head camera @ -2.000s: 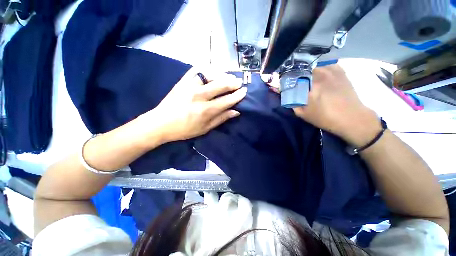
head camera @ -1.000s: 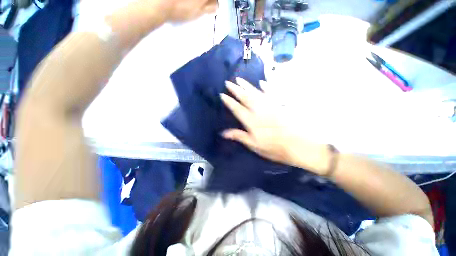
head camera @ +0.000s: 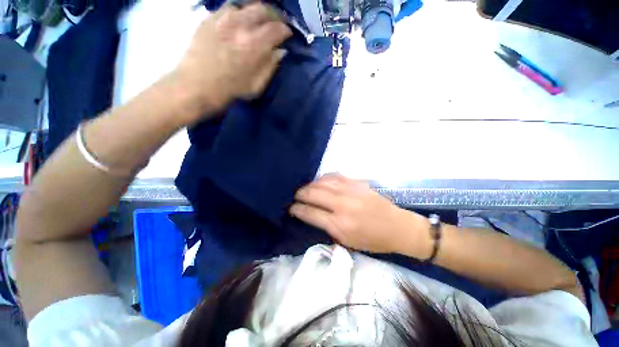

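A large navy fabric panel lies from the needle area down over the table's front edge into the lap. My left hand is at the upper left, fingers curled on the cloth left of the presser foot. The cloth's right edge runs beside the foot. My right hand is at the table's front edge and holds the cloth's right edge between thumb and fingers. The grey cylinder attachment is right of the foot.
Slim pink and blue-black items lie at the right. A dark navy stack lies at the left. The ruler-marked edge crosses in front. A blue plastic bin stands below the table at the left, with navy cloth hanging beside it.
The cloth now stretches further up and left of the foot. My left hand has come back down onto it from the top edge. My right hand has moved down to the front edge.
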